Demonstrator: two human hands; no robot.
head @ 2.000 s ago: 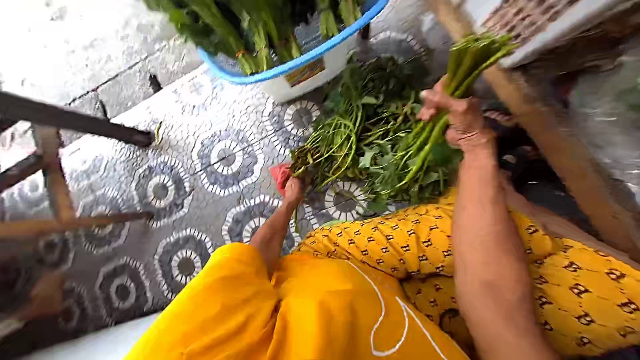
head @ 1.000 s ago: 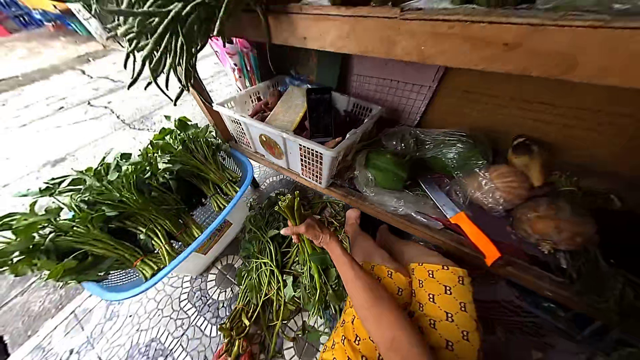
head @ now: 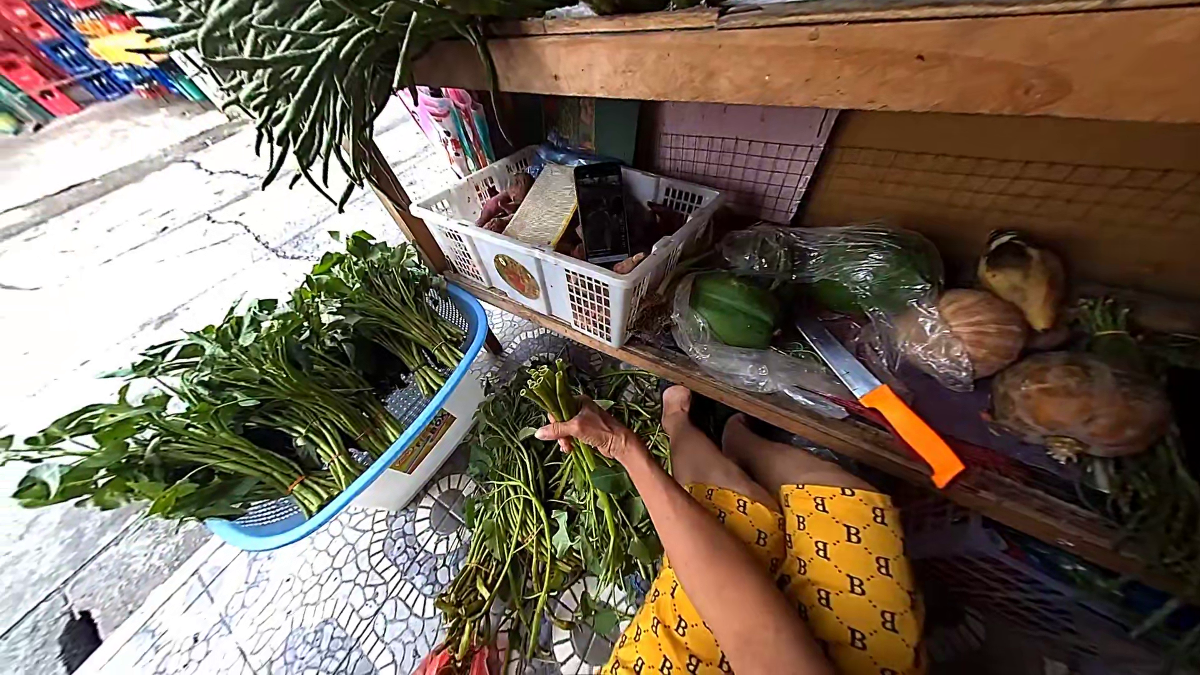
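Observation:
My right hand (head: 591, 429) is closed around a bunch of leafy green stems (head: 553, 392), their cut ends pointing up. Below it a loose pile of long-stemmed greens (head: 511, 534) lies on the mosaic-tiled floor, and a bit of red material (head: 459, 660) shows at the pile's lower end. My left hand is outside the view. To the left, a blue-rimmed plastic basket (head: 476, 349) holds several tied bundles of leafy greens (head: 281, 394). On the low wooden shelf at right lies a knife with an orange handle (head: 911, 433), its blade toward the plastic-wrapped vegetables.
A white plastic crate (head: 600, 300) with a phone (head: 602, 214) on top stands on the shelf (head: 750, 398). Beside it are a green papaya-like fruit (head: 733, 309) and squashes (head: 980, 330). Long green beans (head: 309, 84) hang at upper left from a wooden beam (head: 844, 61).
The view has swung up toward the shelf since the first frame. My left hand, seen then at the greens with something red, has left the view. My right hand still holds the stems.

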